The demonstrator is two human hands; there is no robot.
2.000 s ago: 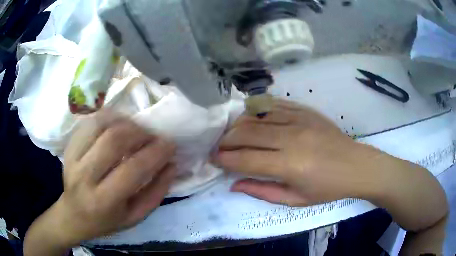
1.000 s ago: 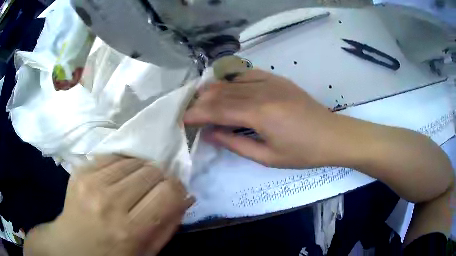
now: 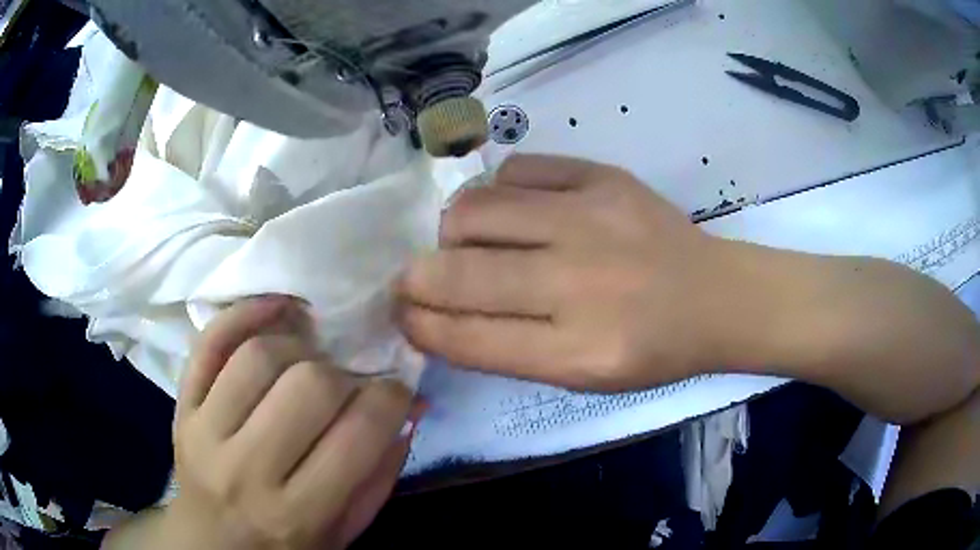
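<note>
White fabric (image 3: pixel 322 252) lies bunched on the left of the machine bed, and its right edge runs toward the needle area under the machine head (image 3: pixel 322 54). My left hand (image 3: pixel 296 419) grips the fabric's near edge with curled fingers. My right hand (image 3: pixel 570 279) lies flat with its fingertips on the fabric's right edge, pressing it; its thumb is hidden. A ribbed tan knob-like piece (image 3: pixel 452 126) sits just above my right fingers. The needle tip and presser foot cannot be made out.
Black thread snips (image 3: pixel 793 86) lie on the white machine bed (image 3: pixel 645 140) at the right. A long thin metal tool (image 3: pixel 591 41) lies behind. A round metal disc (image 3: pixel 507 124) is set beside the tan piece. A patterned cloth wrap (image 3: pixel 107 134) hangs at upper left. Cloth strips (image 3: pixel 712 462) hang below the edge.
The view has shifted, so the machine head sits higher. My left hand has changed from a flatter hold to a curled grip. My right fingers have straightened over the fabric edge, and the fabric lies flatter.
</note>
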